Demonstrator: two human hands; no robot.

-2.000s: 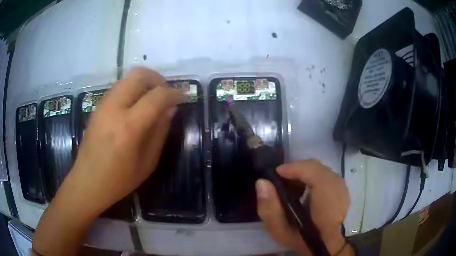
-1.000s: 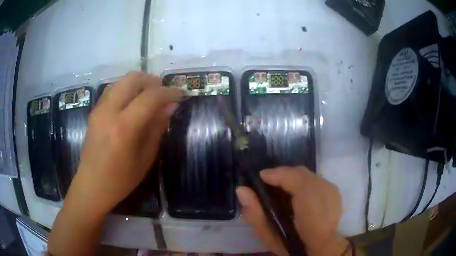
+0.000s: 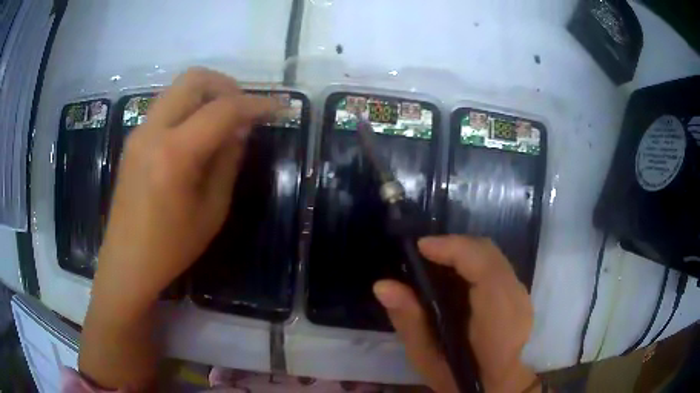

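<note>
My right hand (image 3: pixel 476 311) holds the black soldering iron (image 3: pixel 422 261). Its metal tip points at the left part of the green-and-white circuit board (image 3: pixel 414 127) in the second shell from the right (image 3: pixel 368 230). My left hand (image 3: pixel 173 169) is over the shells to the left, thumb and fingers pinched near the board of the middle shell (image 3: pixel 261 207). Whatever may be between its fingertips is too thin or blurred to see. The clear blister tray (image 3: pixel 308 207) holds a row of black shells, each with a board at its top end.
The rightmost shell (image 3: pixel 495 199) lies beside the worked one. A black unit with a round label (image 3: pixel 652 176) and trailing cables stands at the right. A black box (image 3: pixel 610 34) is at the upper right. White stacked sheets (image 3: pixel 19 130) stand at the left edge.
The iron tip has moved left from the rightmost shell's board to the board of the shell beside it. My left hand has also moved left along the tray. The camera view has shifted.
</note>
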